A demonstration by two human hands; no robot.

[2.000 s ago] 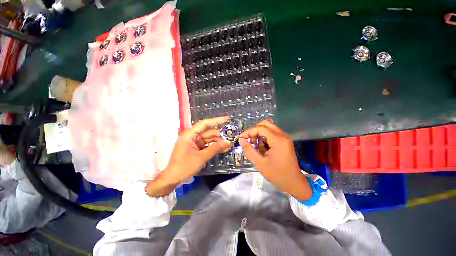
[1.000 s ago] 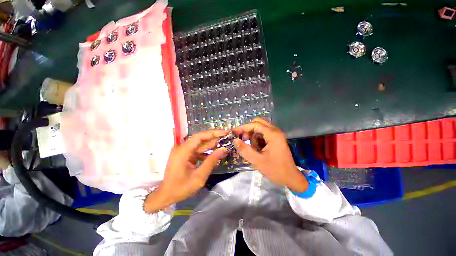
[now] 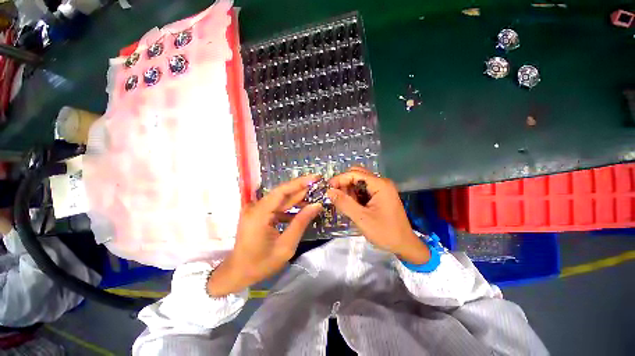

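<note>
My left hand (image 3: 268, 233) holds a small shiny round unit (image 3: 317, 192) between thumb and fingers, above the near end of the clear component tray (image 3: 306, 90). My right hand (image 3: 372, 212) has its thumb and index fingertips pinched at the unit's right side. The fingers partly cover the unit; whether a small part is between the right fingertips cannot be seen. The tray's far pockets look dark, the nearer ones brighter. My right wrist wears a blue band (image 3: 433, 254).
Left, a pink-white sheet (image 3: 167, 160) bears several round units (image 3: 152, 75) at its far end. Three loose units (image 3: 497, 67) and small debris (image 3: 411, 102) lie right on the green bench. A red pocket tray (image 3: 543, 201) is at the right front. A black hose (image 3: 35, 254) curves at left.
Since two seconds ago the view has shifted slightly and the held unit has been tilted from facing up. The left hand has turned a little around it. Both hands stay together at the unit.
</note>
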